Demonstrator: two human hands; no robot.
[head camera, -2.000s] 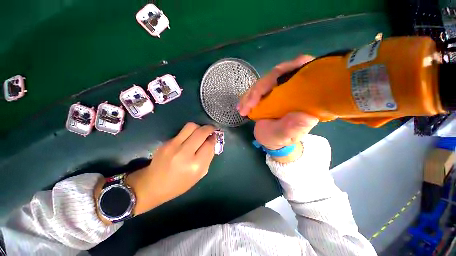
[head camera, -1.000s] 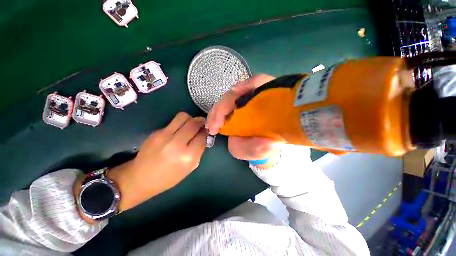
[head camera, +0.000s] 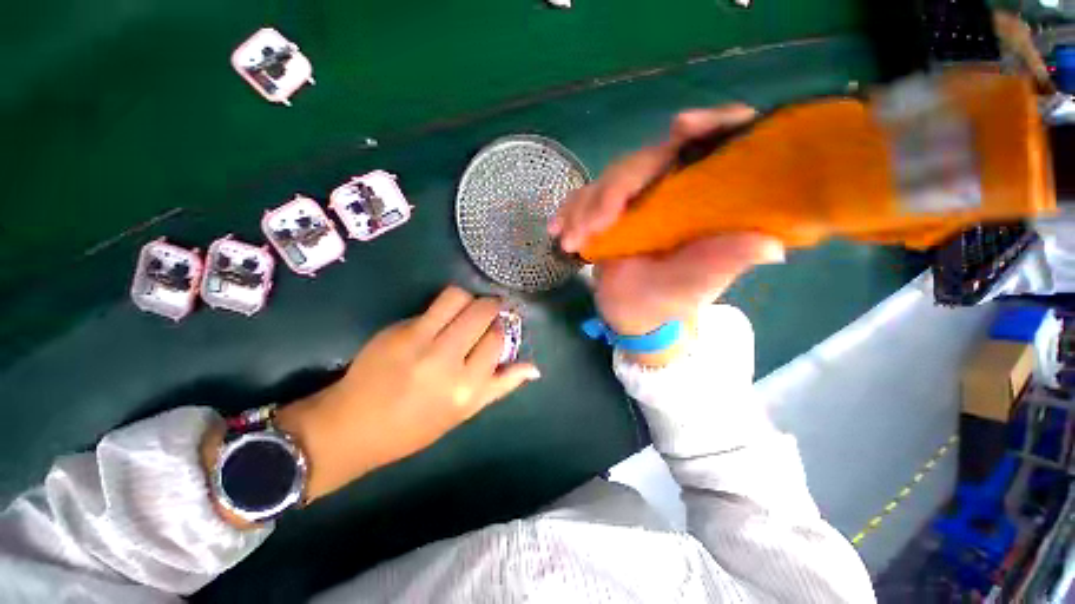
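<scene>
My left hand (head camera: 422, 375) holds a small watch housing (head camera: 509, 337) on the dark green mat; the fingers hide most of it. My right hand (head camera: 660, 242) is closed around the orange electric screwdriver (head camera: 778, 177), which looks blurred at its rear end. The screwdriver's front end is at the right edge of the round screw tray (head camera: 514, 212), up and to the right of the held housing and apart from it. The tip itself is hard to make out. Several open housings (head camera: 237, 275) lie in a row on the mat to the left.
Another housing (head camera: 272, 66) lies on the lighter green strip beyond the mat. Parts of small white things show at the top edge. A black component tray (head camera: 977, 262) is at the right. A cardboard box (head camera: 996, 379) and blue racks stand beyond the grey floor.
The screwdriver and my right hand have moved from the held housing up and right to the screw tray. My left thumb has spread outward, showing more of the housing.
</scene>
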